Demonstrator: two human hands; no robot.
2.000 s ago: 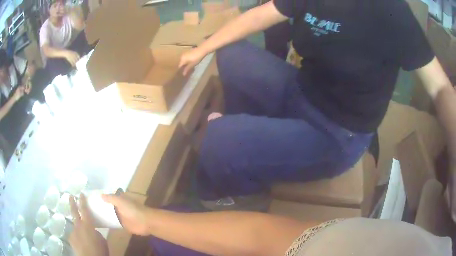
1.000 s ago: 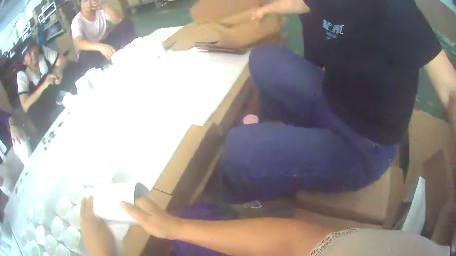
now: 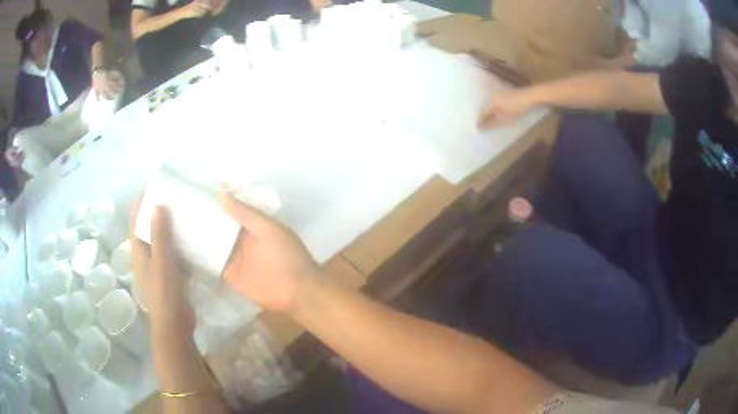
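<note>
A white cup (image 3: 194,222) is held tilted above the near end of the table, between both hands. My left hand (image 3: 166,275) is on its left side with fingers upright along the wall. My right hand (image 3: 263,255) grips its right side. A clear plastic bag (image 3: 247,356) hangs crinkled at the table edge below the hands. Several white cups (image 3: 117,311) stand grouped at the left, their rounded mouths showing.
The white table sheet (image 3: 356,178) is edged with brown cardboard (image 3: 405,222). More white cups (image 3: 275,32) stand at the far side, with small dark specks (image 3: 166,95) nearby. A neighbouring person's hand (image 3: 510,109) is over the table at right. Other people sit at the far side.
The view has swung left. The cup is now tilted and larger in view, still held by both hands. The clear bag now shows. The neighbour's hand is now above the white sheet.
</note>
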